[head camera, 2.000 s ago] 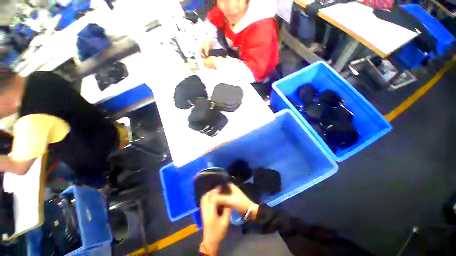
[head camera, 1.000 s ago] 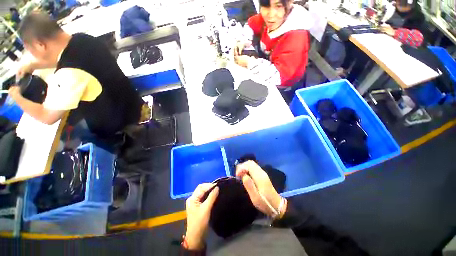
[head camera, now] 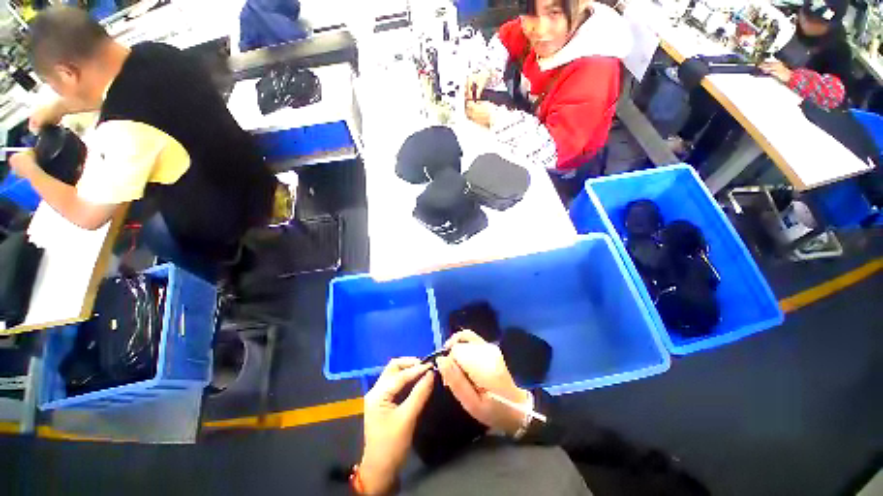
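Observation:
A black rounded pouch point(head camera: 447, 423) hangs from both my hands in front of the near blue bin. My left hand point(head camera: 395, 412) pinches its upper edge from the left. My right hand point(head camera: 481, 380) pinches the same edge from the right, fingertips close to the left ones. The hands hide part of the pouch. Whether a tool is in my right hand cannot be told. The blue bin point(head camera: 600, 310) holds a few black pieces point(head camera: 526, 356) and has a divider on its left.
A white sewing table point(head camera: 397, 247) bears stacked black pieces point(head camera: 499, 180). A second blue bin point(head camera: 753, 325) with black pouches stands right. A person in red point(head camera: 581, 107) sits behind the table; another in a black vest point(head camera: 184, 126) sits left. A blue crate point(head camera: 191, 329) stands lower left.
My right hand has moved down and slightly left, so both hands now meet at the pouch's upper edge. The pouch hangs lower, more hidden by the hands. The view has shifted slightly.

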